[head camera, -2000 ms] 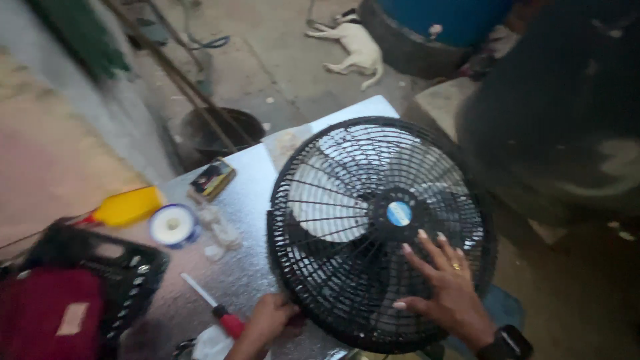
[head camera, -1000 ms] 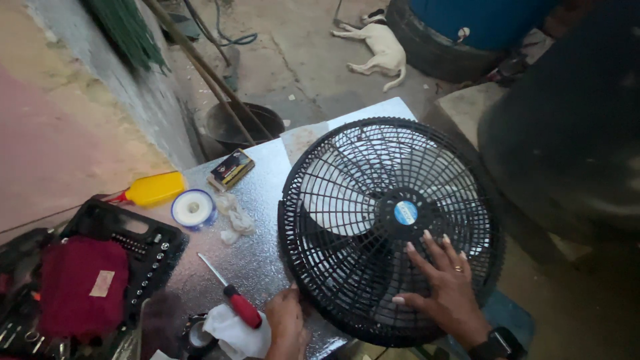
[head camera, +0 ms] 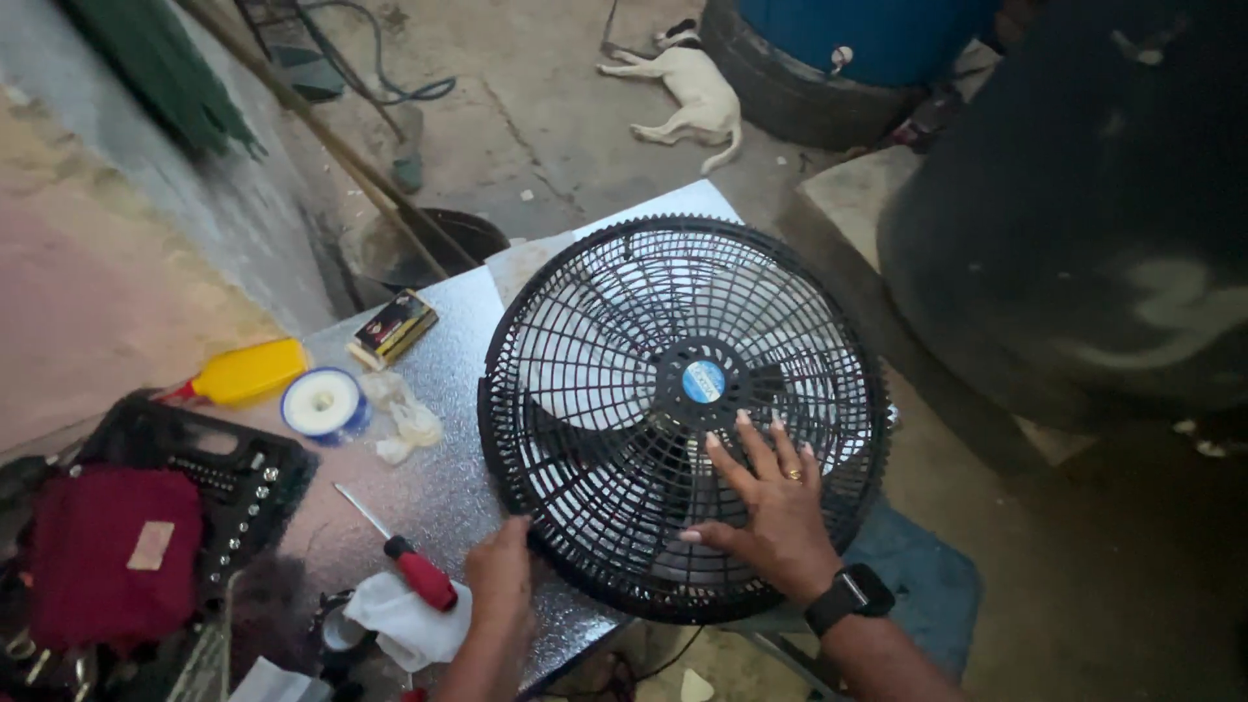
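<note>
A fan head in a round black plastic grille [head camera: 604, 322] lies on the corner of a silvery table, its round blue badge facing up. Pale blades show through the bars. My right hand [head camera: 780, 497], with a ring and a black watch on the wrist, rests spread on the grille just below the badge. At the lower left rim, my left hand [head camera: 502, 565] has its fingers curled against the grille's edge; its fingertips are partly hidden, so its grip cannot be told. A red-handled screwdriver [head camera: 419, 573] lies left of it, partly on a white cloth [head camera: 405, 619].
Left on the table [head camera: 458, 327] are a small box [head camera: 395, 327], a yellow bottle [head camera: 253, 372], a tape roll [head camera: 322, 405] and a black socket set case [head camera: 258, 522] under a maroon cloth [head camera: 117, 556]. Beyond lie a dog [head camera: 697, 93], a bucket [head camera: 458, 239] and large dark tanks [head camera: 1063, 214].
</note>
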